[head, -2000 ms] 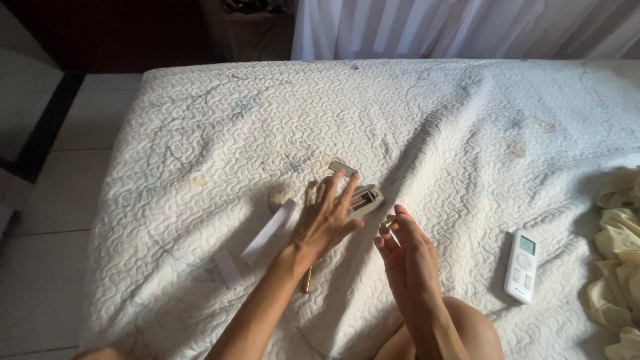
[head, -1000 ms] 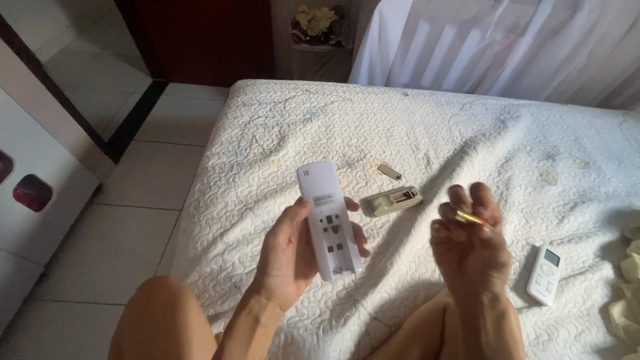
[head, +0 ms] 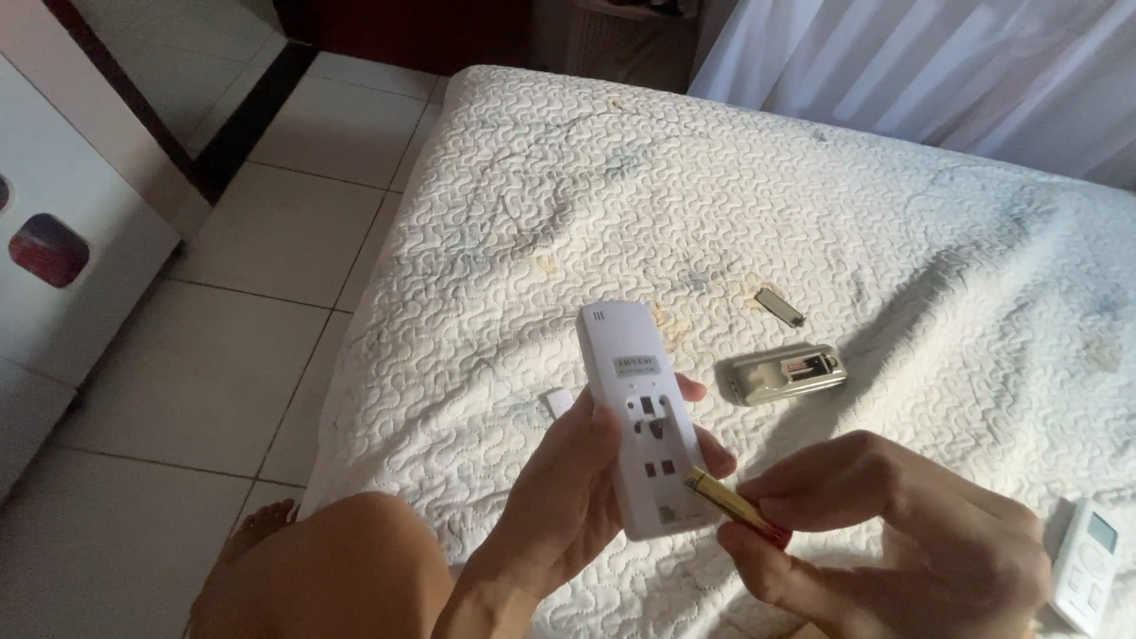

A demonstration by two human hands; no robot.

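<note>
My left hand (head: 568,470) holds a white remote control (head: 626,355) with its back side up; its battery compartment is uncovered. Between the thumb and fingers of my right hand (head: 870,524) is a yellow and red cylindrical battery (head: 732,504), its tip at the lower right edge of the compartment. Behind the hands, a beige remote-like device (head: 763,377) lies on the bed with its battery bay uncovered and a battery visible in it. Just beyond it lies a small battery cover (head: 779,306). A white plastic piece (head: 559,402) shows partly behind my left hand.
A second white remote control (head: 1084,568) with a small screen lies at the right edge. The quilted bedspread (head: 532,177) has folds to the right. My bent knee is at the lower left, beside the tiled floor (head: 222,355). A white curtain (head: 958,80) hangs behind the bed.
My left hand, on the bedspread two seconds ago, has taken hold of the white remote. Since one second ago, my right hand has brought the battery close to the remote. The view has shifted left.
</note>
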